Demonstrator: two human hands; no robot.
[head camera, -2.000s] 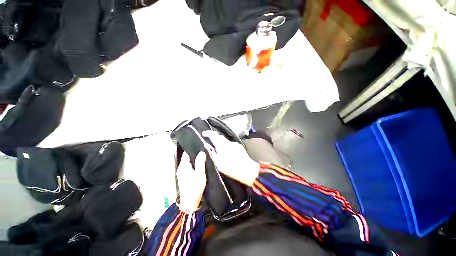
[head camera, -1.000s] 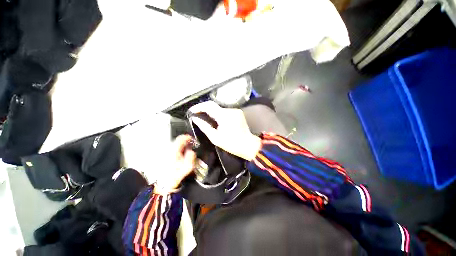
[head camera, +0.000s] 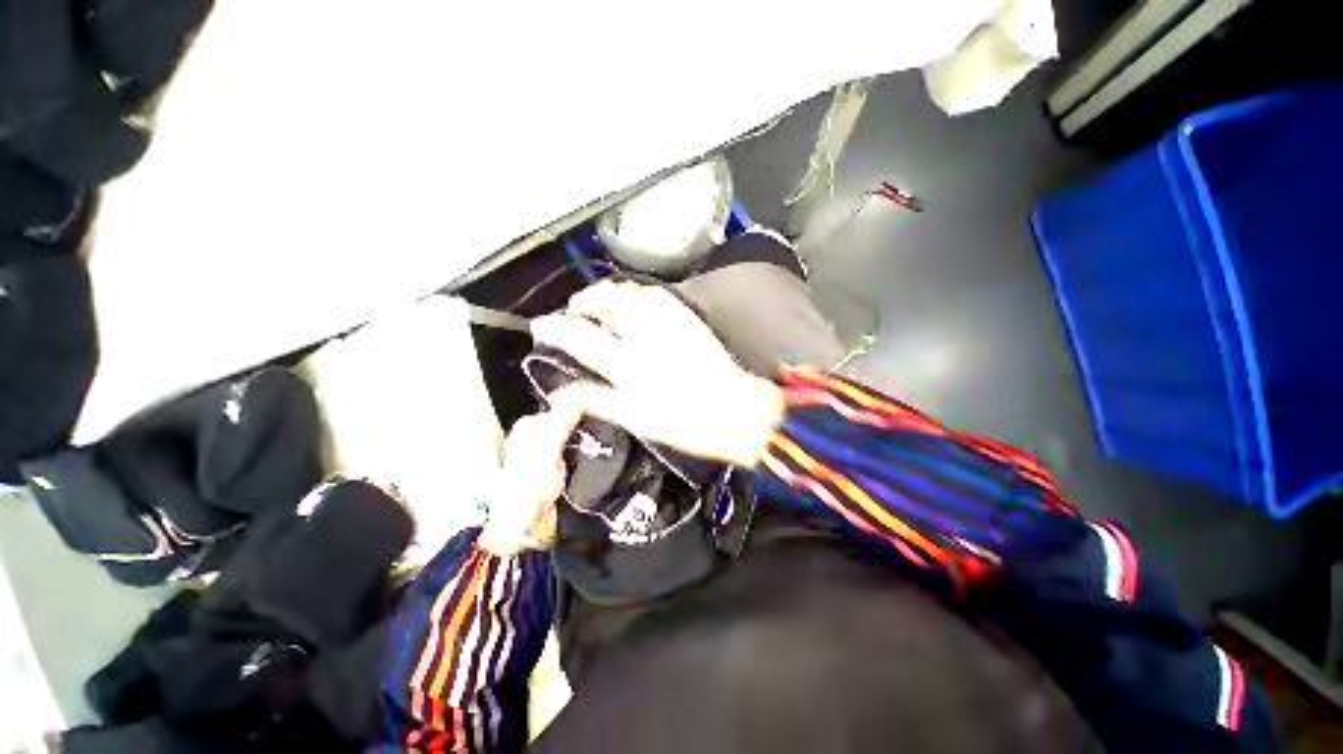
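Observation:
A black zip pouch (head camera: 633, 567) with pale seam binding lies on my lap, its mouth open towards me, with a pale label or print showing inside. My right hand (head camera: 656, 361) holds its far edge from above. My left hand (head camera: 530, 471) is at the left side of the opening, its fingertips pinching the fabric near the edge. Both hands are bare and overexposed, so single fingers are hard to make out.
The white-covered table (head camera: 442, 133) lies ahead. Black bags (head camera: 339, 552) are piled at the left, more on the table's left end. A blue plastic bin (head camera: 1149, 295) stands on the floor at the right. A round white container (head camera: 670, 221) is under the table edge.
The pouch was closed and lengthwise two seconds ago; now its mouth is open. My left hand has moved to the opening. The view has tilted down, and the bottle has left the picture.

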